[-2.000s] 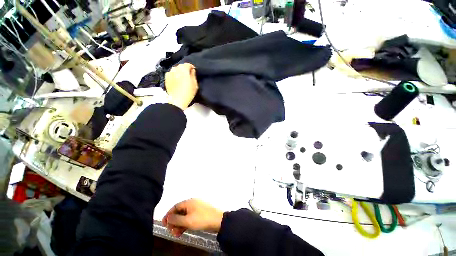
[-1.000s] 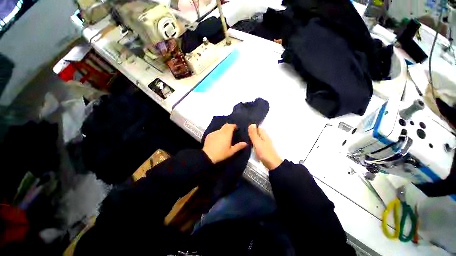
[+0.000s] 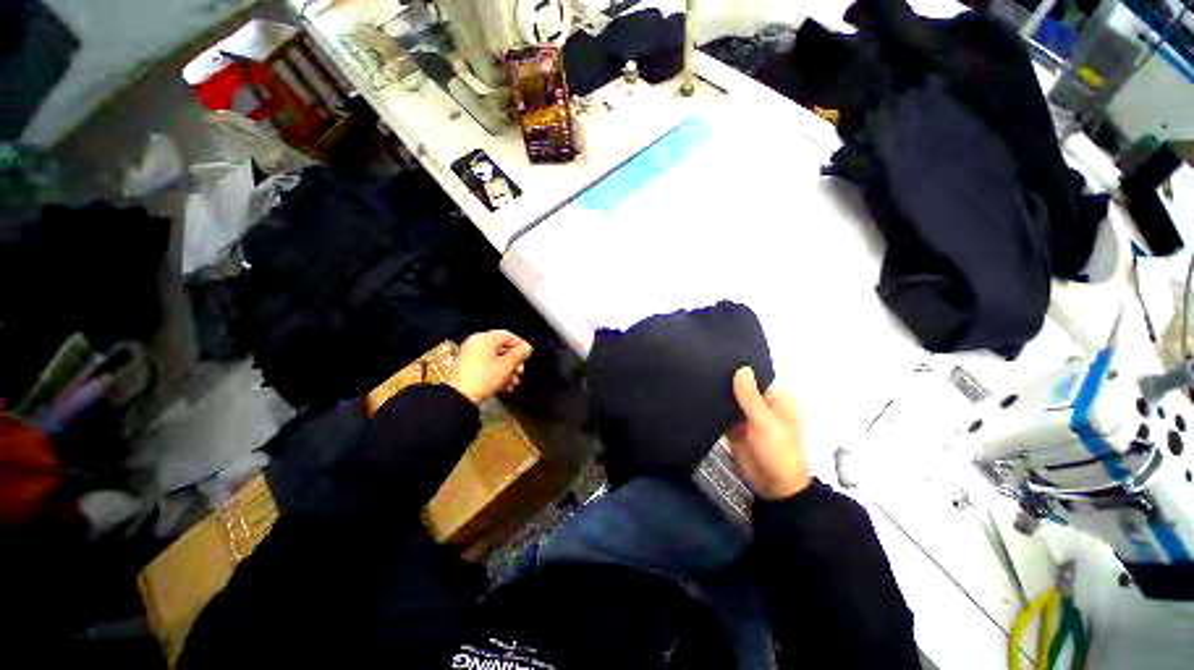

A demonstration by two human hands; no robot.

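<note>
A small black cloth piece (image 3: 674, 380) hangs over the near edge of the white sewing table (image 3: 733, 223), above my lap. My right hand (image 3: 773, 439) pinches its right side, with the thumb on top. My left hand (image 3: 490, 365) is off the cloth to the left, above a cardboard box. Its fingers are curled together; whether they hold something as fine as a thread is too small to tell. Larger dark garments (image 3: 969, 196) lie heaped on the table at the upper right.
Sewing machine (image 3: 1100, 432) at right, with yellow-handled scissors (image 3: 1034, 631) below it. Phone (image 3: 541, 105) and small black-and-white card (image 3: 486, 179) at upper left of the table. Cardboard box (image 3: 491, 478) below my left hand. Black heap (image 3: 360, 275) on the floor at left.
My hands have come from the far garments and the bare tabletop to the small cloth at the near edge. My left hand has since let go and moved left; the cloth now lies spread wider.
</note>
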